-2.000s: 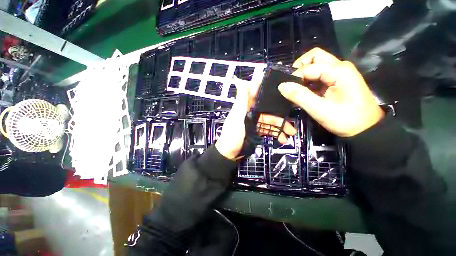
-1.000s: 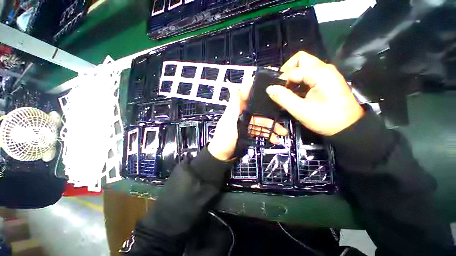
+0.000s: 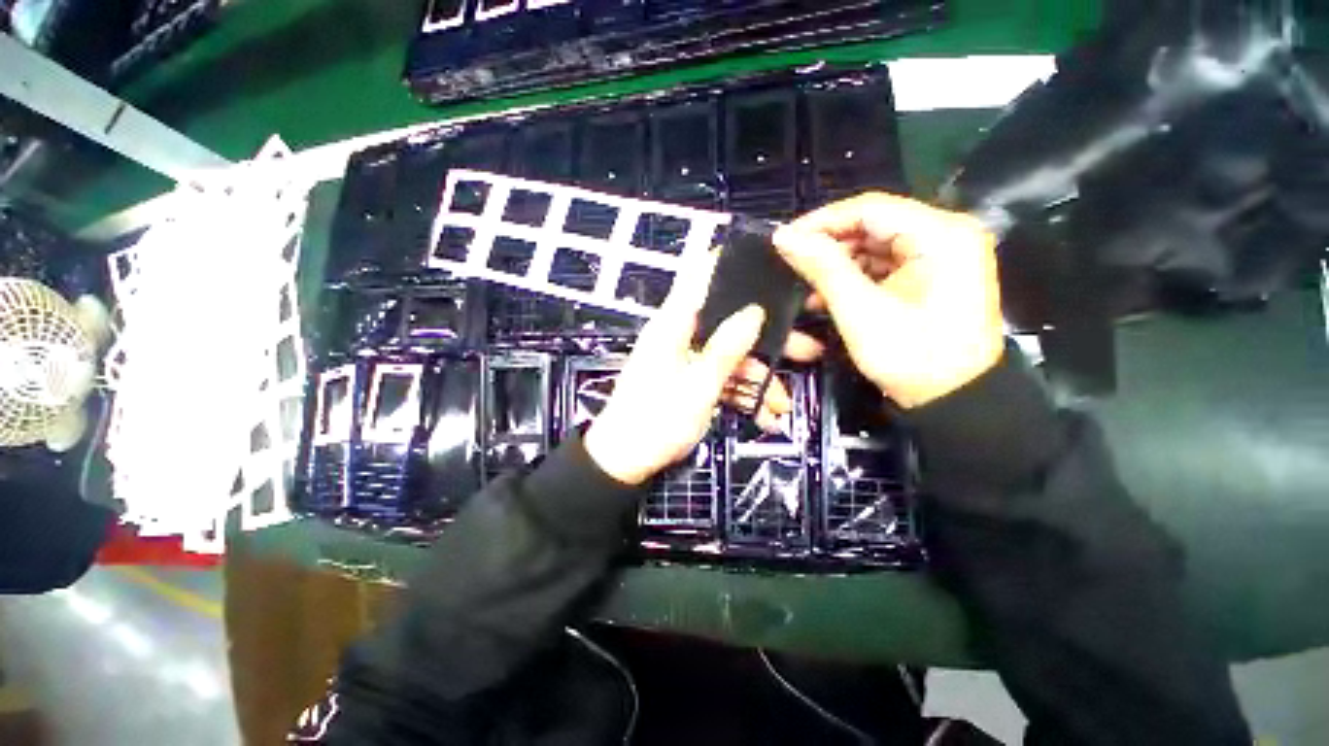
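Observation:
My left hand [image 3: 659,386] holds a black front housing [image 3: 746,292] above the tray, its keypad grid at the lower end, fingers showing through it. A white-bordered die-cut sheet [image 3: 547,241] with two rows of cells extends left from beside the housing; its right end is hidden by my left hand. My right hand [image 3: 911,292] has thumb and forefinger pinched at the housing's upper right corner; whether a film is between them cannot be told. The glossy black blister tray [image 3: 612,551] lies below, with housings [image 3: 391,423] in its near row.
A pile of white lattice sheets [image 3: 197,350] lies at the left, beside a cream fan [image 3: 41,362]. A stacked dark tray [image 3: 671,51] is behind. Crumpled shiny black film [image 3: 1151,161] lies at the right. The green bench edge [image 3: 729,605] runs along the front.
My left thumb has moved onto the housing's face. My right thumb has shifted from the face to its upper corner. The view has shifted, so the bench scene sits further left.

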